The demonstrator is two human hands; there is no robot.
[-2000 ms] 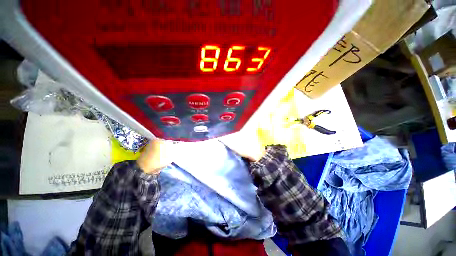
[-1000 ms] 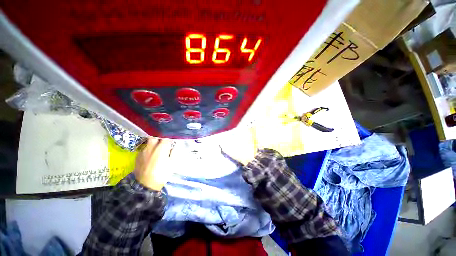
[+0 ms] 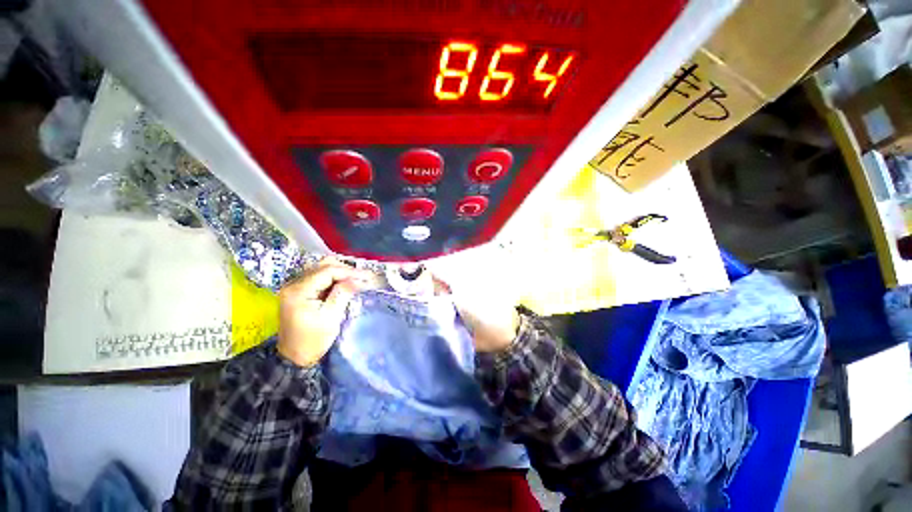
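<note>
A light blue denim garment [image 3: 405,370] lies over my lap and reaches up to the table edge under the machine. My left hand [image 3: 312,312] is at the garment's upper left edge, with fingers and thumb close together by the heap of buttons. My right hand [image 3: 485,315] holds the garment's upper right side; its fingers are washed out by glare. The attaching machine [image 3: 420,130] has a red panel showing 864. A small metal part of it [image 3: 408,275] shows between my hands. Any button in my fingers is too small to tell.
Silvery buttons [image 3: 255,245] and clear plastic bags [image 3: 110,175] lie left of the machine. Yellow-black pliers [image 3: 637,240] and a cardboard box [image 3: 690,100] are on the right of the table. A blue bin [image 3: 785,430] with denim garments [image 3: 740,320] stands at lower right. A yellow sheet [image 3: 252,312] lies at left.
The display went from 863 to 864. The machine head now sits higher and further right in view, showing the metal part and more buttons. My left hand's fingers have drawn together at the garment edge.
</note>
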